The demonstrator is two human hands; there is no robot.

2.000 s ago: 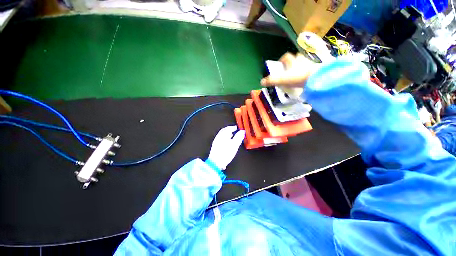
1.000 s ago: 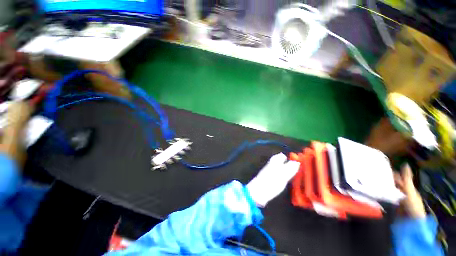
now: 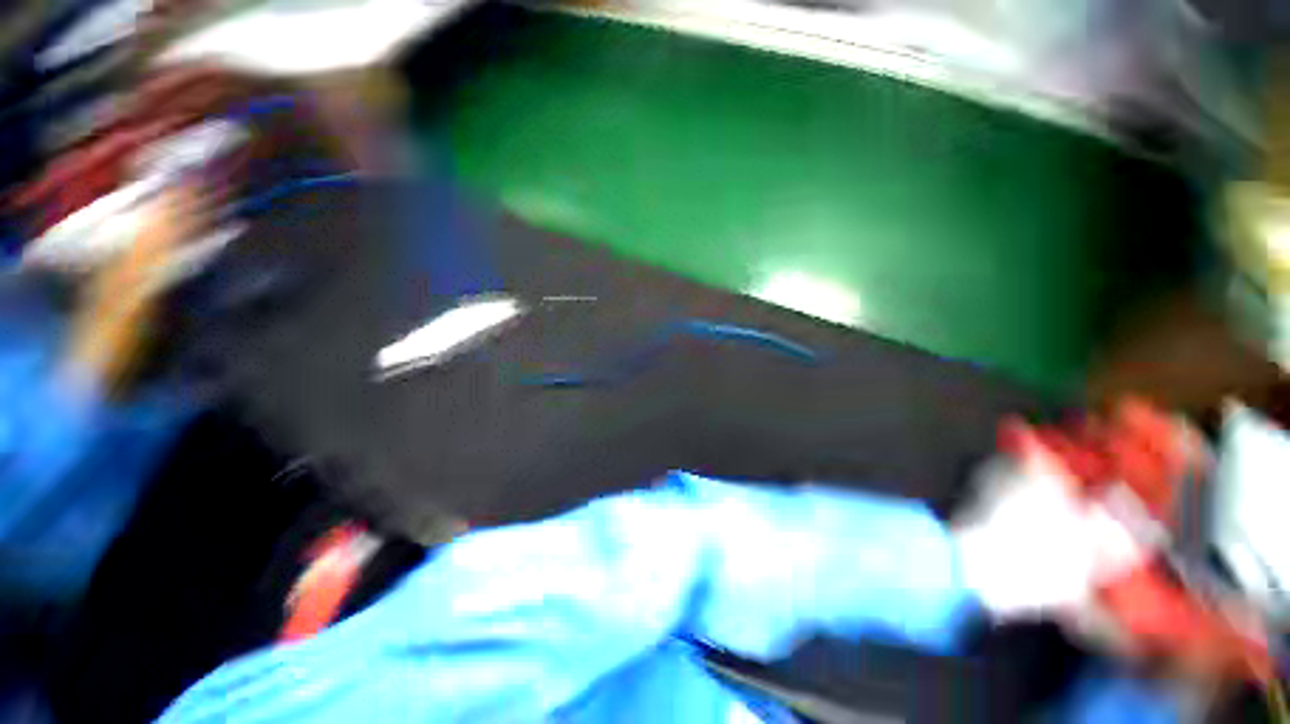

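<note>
The whole view is strongly blurred. Orange-red pads stand as a group at the right, their edges smeared. A white unit shows beside them at the right rim, cut off by the edge. My left hand, in a white glove, is at the left side of the pads and overlaps them; its fingers are too blurred to tell whether they hold a pad. A blue blur at the bottom right may be my right sleeve; my right hand cannot be made out.
A silver manifold lies on the black mat, with a blue tube to its right. The green surface lies behind. Another person's hand and blue sleeve are at the left. A cardboard-coloured blur is at the right rim.
The view has shifted and blurred. My left hand and the pads now show farther right. My right hand, seen earlier beside the white unit, can no longer be made out.
</note>
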